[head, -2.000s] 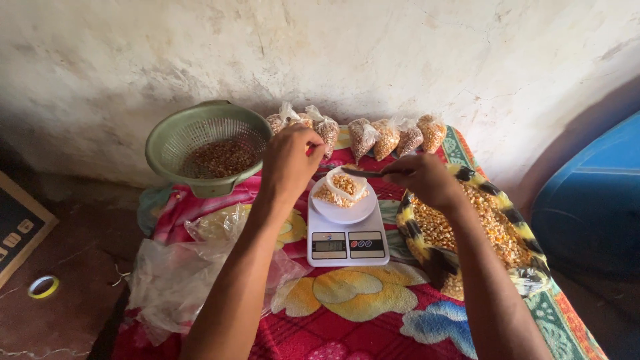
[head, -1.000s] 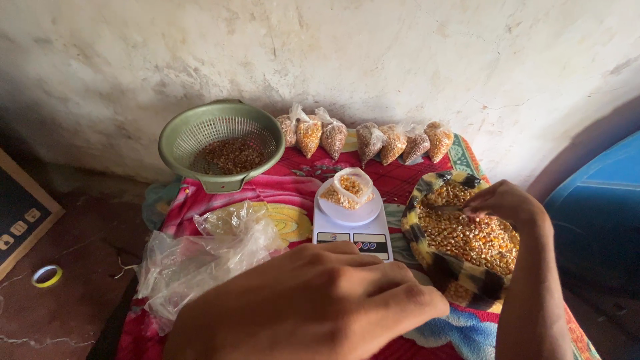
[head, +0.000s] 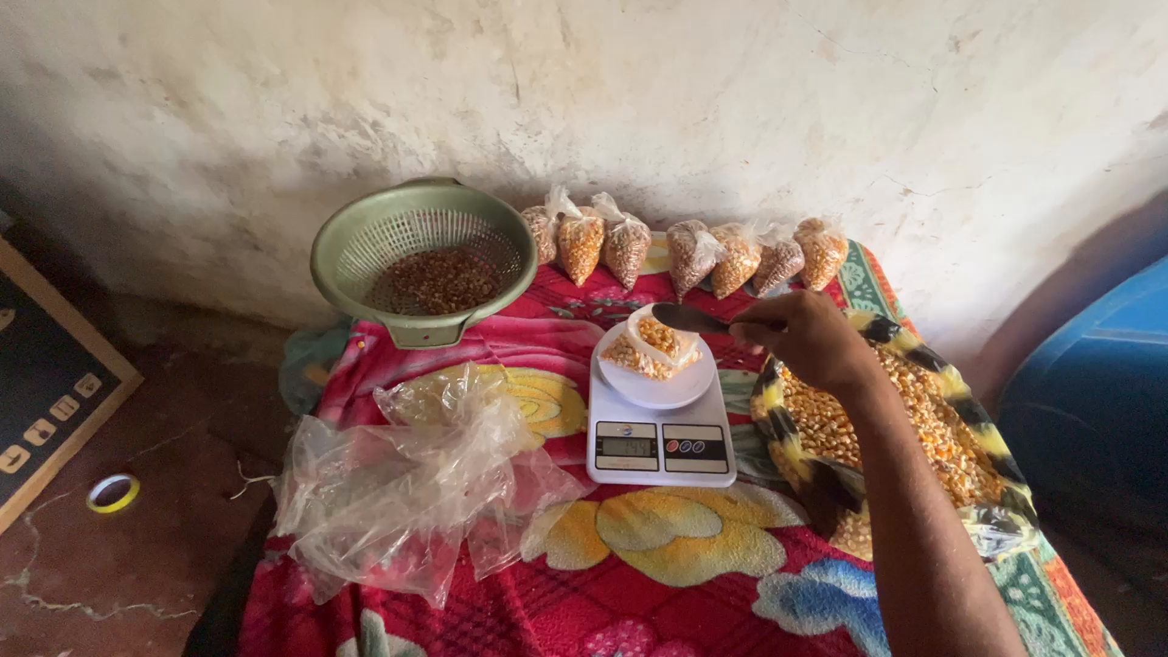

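My right hand (head: pixel 803 342) is closed on the handle of a dark spoon (head: pixel 691 318), whose bowl hangs over the mouth of a clear plastic bag of corn kernels (head: pixel 650 358). That bag stands with its top spread on the round plate of a white digital kitchen scale (head: pixel 662 438); the display is lit. Beneath my right wrist and forearm lies a wide bag of corn kernels (head: pixel 922 429) with a black-and-yellow rim, partly hidden by the arm. My left hand is out of view.
A green plastic colander (head: pixel 424 315) holds reddish-brown kernels (head: pixel 436 278). Several filled plastic bags (head: pixel 735 260) line the wall. Crumpled empty plastic bags (head: pixel 429 484) lie on the floral blanket (head: pixel 566 602). A roll of tape (head: pixel 113 493) is on the floor; a blue container (head: pixel 1095 392) stands at right.
My right hand and spoon have moved from the large corn bag to above the small bag on the scale. My left hand, in the foreground one second ago, has left the view.
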